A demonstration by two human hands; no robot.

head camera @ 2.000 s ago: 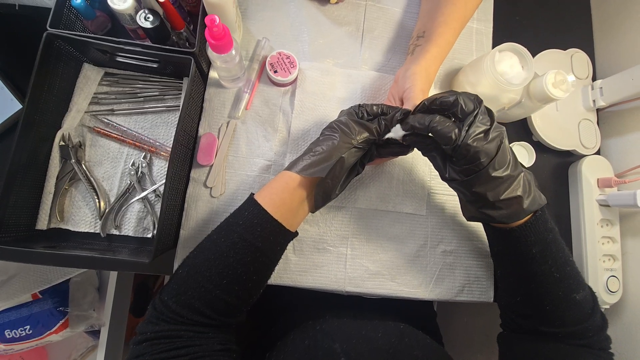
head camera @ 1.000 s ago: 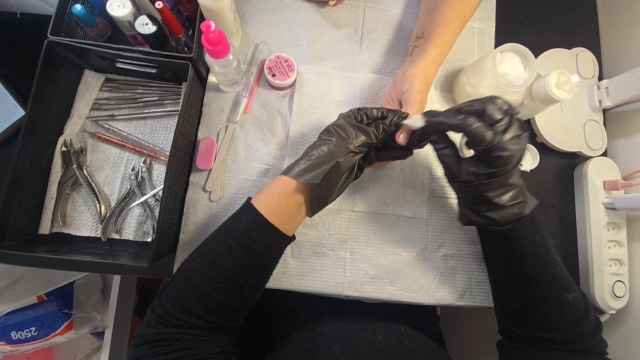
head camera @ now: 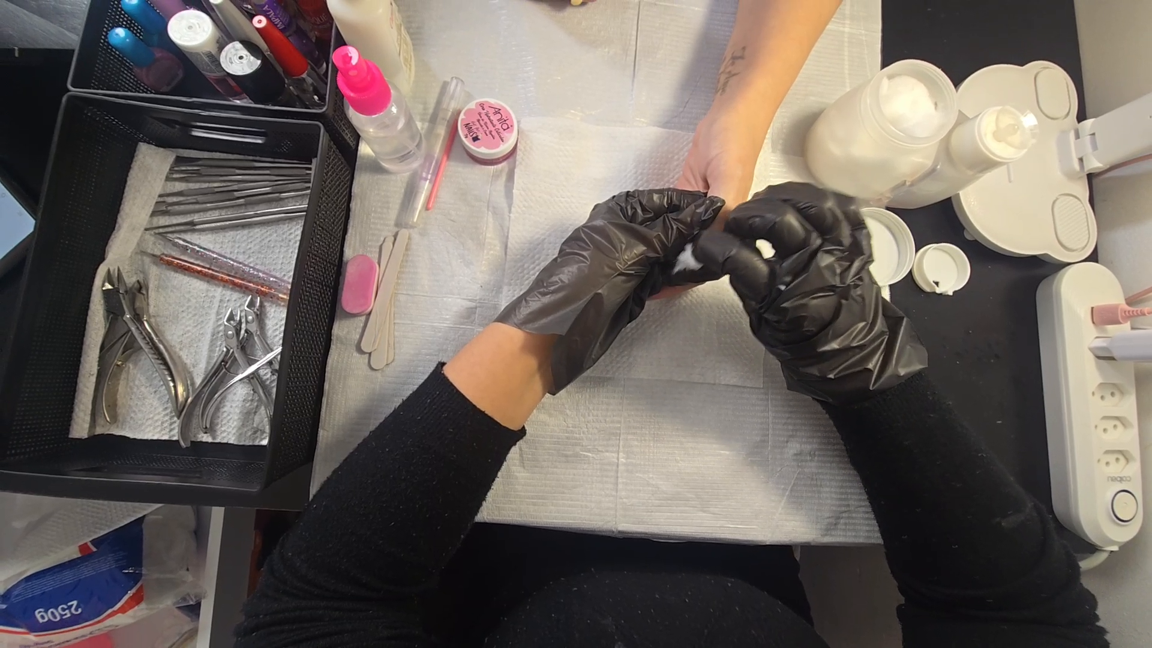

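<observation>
Both my hands wear black disposable gloves. My left hand (head camera: 621,261) is closed around the fingers of another person's hand (head camera: 720,166), which reaches in from the top. Against those fingers, my right hand (head camera: 801,270) pinches a small piece of white cotton (head camera: 688,259); a bit of white also shows between its fingers. The other person's fingertips are mostly hidden by my gloves. Under the hands lies a white paper towel (head camera: 576,189) on a larger white sheet. A jar of cotton (head camera: 877,126) stands beside a white bottle (head camera: 967,148), right of the other person's arm.
At left, a black basket (head camera: 310,297) holds cuticle nippers (head camera: 135,351) and metal tools. A pink-topped spray bottle (head camera: 382,117), pink-lidded jar (head camera: 489,130), pink block (head camera: 360,284) and wooden sticks (head camera: 385,301) lie nearby. At right are a white lamp base (head camera: 1026,162) and power strip (head camera: 1089,405).
My right hand was lifted slightly away with the cotton one second ago and is now back close against the other person's fingers. My left hand keeps its hold.
</observation>
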